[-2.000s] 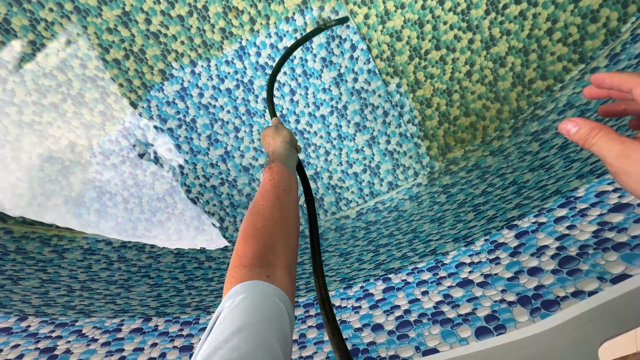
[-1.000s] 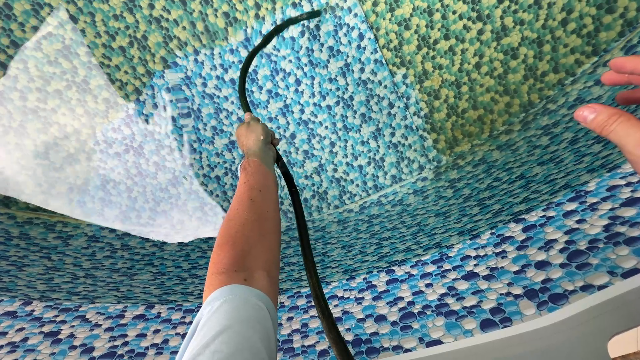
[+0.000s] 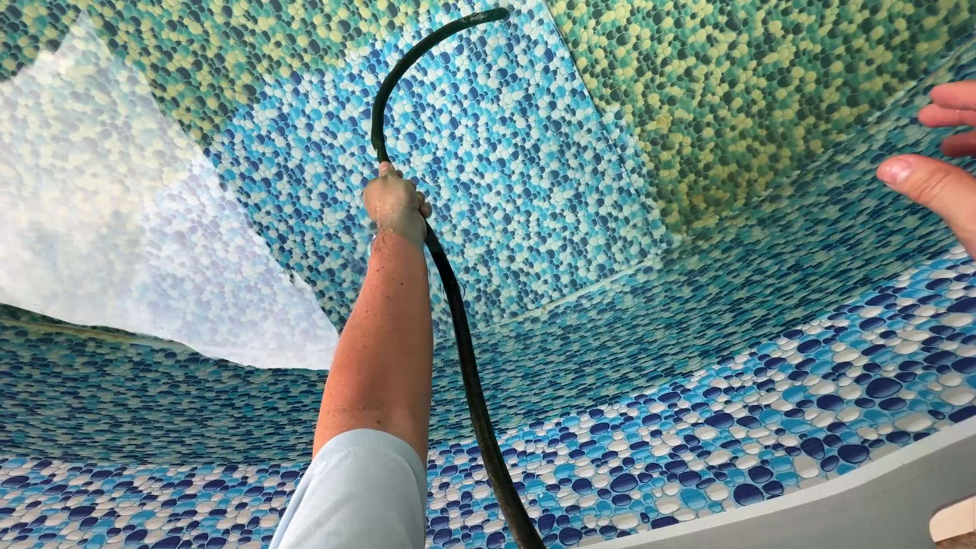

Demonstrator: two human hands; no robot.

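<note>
My left hand [image 3: 396,202] grips a dark flexible hose [image 3: 474,374] from above, wrist at the surface of the pool water. Beyond the fist the hose curves up and to the right, with its far end near the top of the view. Its other part runs down past my forearm and out at the bottom. At the right edge, my right hand [image 3: 934,164] is partly in view, thumb and fingers apart, holding nothing that shows. Beneath the hose lies a blue-and-white pebble-patterned panel [image 3: 526,152] of the pool floor.
A bright reflection [image 3: 152,229] covers the water at left. Green-yellow pebble-patterned floor [image 3: 732,91] surrounds the blue area. The curved pool wall [image 3: 762,427] has a blue pebble-patterned liner and a pale rim [image 3: 839,488]. A light-coloured object [image 3: 953,522] sits at the lower right corner.
My left hand and the hose have moved slightly left since the earliest frame. The hose stays in my grip and my right hand remains at the right edge.
</note>
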